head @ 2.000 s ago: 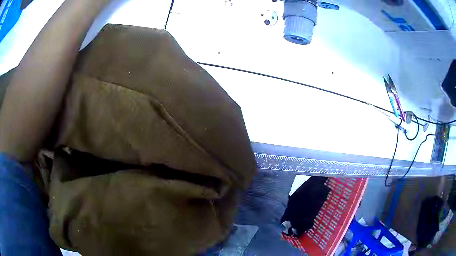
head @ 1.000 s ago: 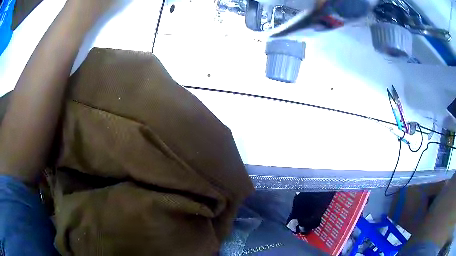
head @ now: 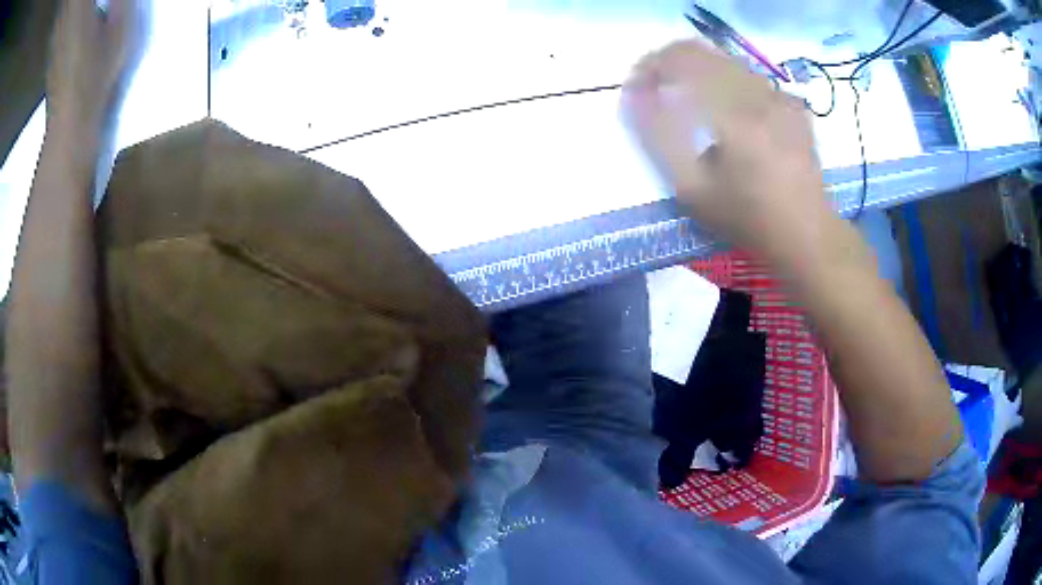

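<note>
The brown garment body (head: 274,331) lies bunched over the table's left part and my lap, with folds and a dark gap in it. My left forearm runs along its left side. My left hand (head: 101,29) is blurred and cut off by the top edge, so its fingers cannot be made out. My right hand (head: 726,137) is blurred, above the table's ruler-marked front edge, right of the cloth and apart from it. Its fingers look curled, with a small pale spot at them; whether it holds something cannot be told.
Snips with thin coloured handles (head: 737,43) lie on the white table beyond my right hand, near black cords (head: 859,109). The ruler-marked edge (head: 560,263) crosses the middle. A red basket (head: 794,400) with black and white cloth stands below. A blue-grey machine part (head: 350,11) is at the top.
My right hand has come to the table's front edge. The view has shifted, so the cloth sits further left and the machine parts are nearly out of the top.
</note>
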